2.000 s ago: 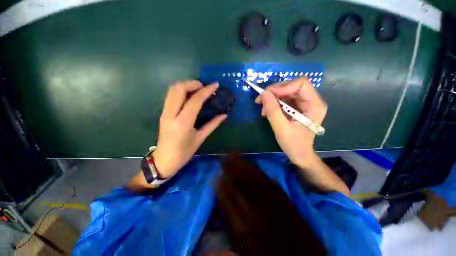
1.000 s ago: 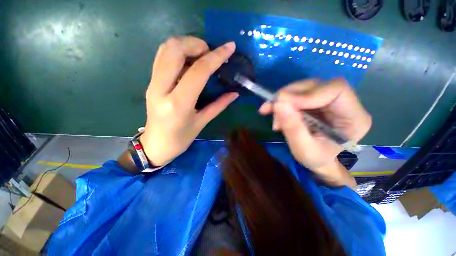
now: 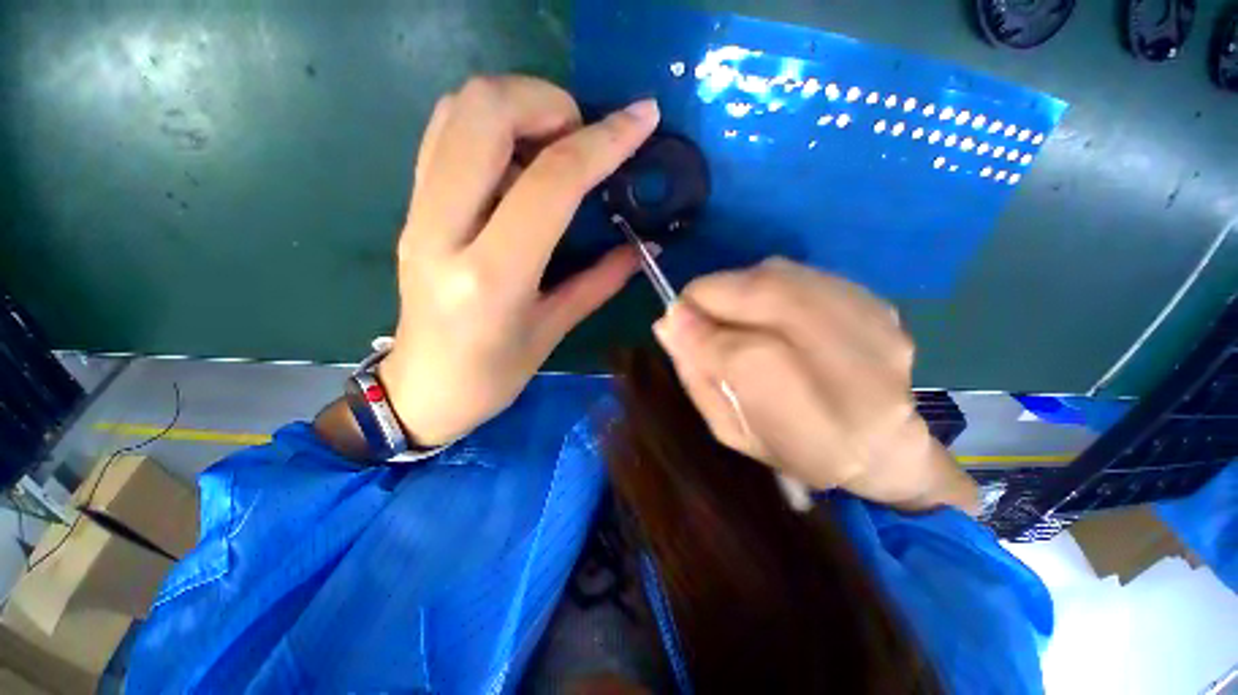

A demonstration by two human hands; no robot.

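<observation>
My left hand [image 3: 496, 265] holds a round black plastic part [image 3: 678, 182] between thumb and forefinger, over the left side of the blue backing sheet [image 3: 883, 224]. The part has a centre opening. My right hand [image 3: 801, 373] grips silver tweezers [image 3: 644, 258] whose tip is at the part's lower left rim, by a small white spot. The back of the right hand hides most of the tweezers' handle. Rows of white dots [image 3: 950, 135] lie on the sheet, with glare on its upper left.
Several more black parts [image 3: 1026, 16] lie on the green bench [image 3: 272, 177] at the upper right. Black trays stand at the right [image 3: 1154, 407] and far left. Cardboard boxes [image 3: 102, 557] are on the floor at the lower left. Long hair hangs below the hands.
The camera view has come closer to the sheet. The tweezers have gone from the dot rows to the black part's rim, and my right hand has turned over and moved down-left. The left hand keeps its hold.
</observation>
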